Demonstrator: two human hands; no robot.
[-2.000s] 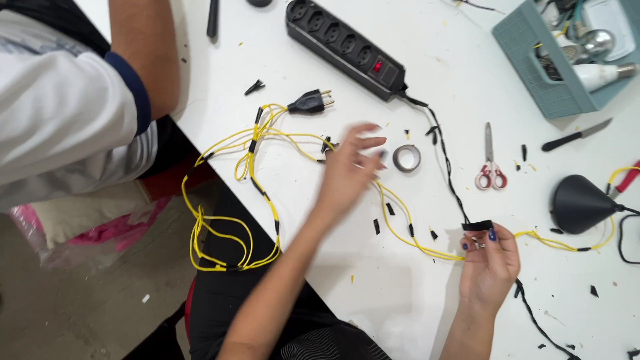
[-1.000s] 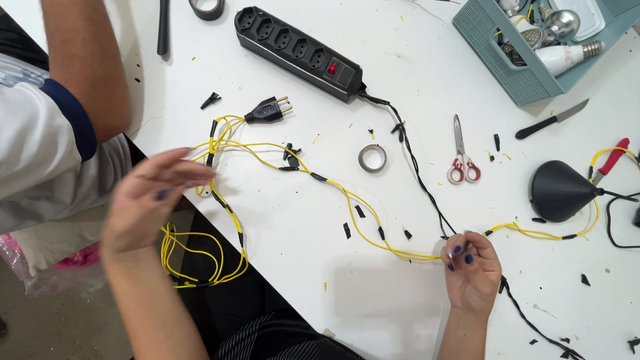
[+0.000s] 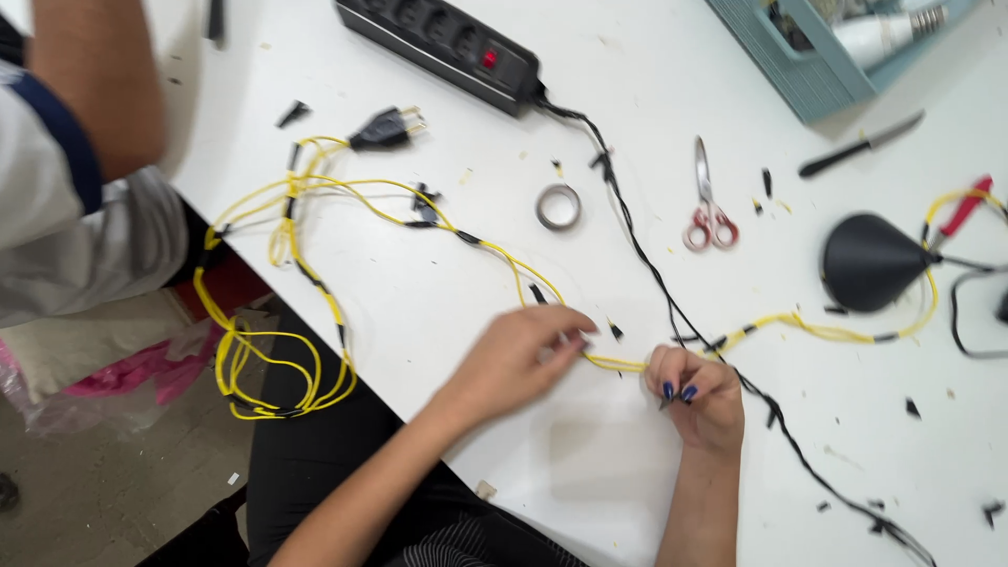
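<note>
My right hand (image 3: 701,398) pinches a small dark piece, seemingly black tape, between thumb and forefinger, close by the yellow electrical wire (image 3: 618,364). To its left my left hand (image 3: 520,358) hovers near the same wire, fingers curved and blurred; whether it touches the wire is unclear. Black tape bands wrap the yellow wire in several places, and its looped end hangs over the table edge. A black plug (image 3: 386,128) is joined to it. A twisted black cable (image 3: 630,228) crosses the yellow wire beside my right hand. A grey tape roll (image 3: 558,206) lies above my hands.
Beyond are a black power strip (image 3: 449,47), red-handled scissors (image 3: 709,205), a knife (image 3: 858,146) and a blue-grey bin (image 3: 795,63) with bulbs. A black cone-shaped lamp holder (image 3: 874,262) lies right, by a red-handled tool (image 3: 967,206). Another person's arm (image 3: 98,87) is at upper left.
My left hand has moved from beside the plug-end wires at the left to near my right hand. My right hand stays by the wire crossing. The view has shifted somewhat.
</note>
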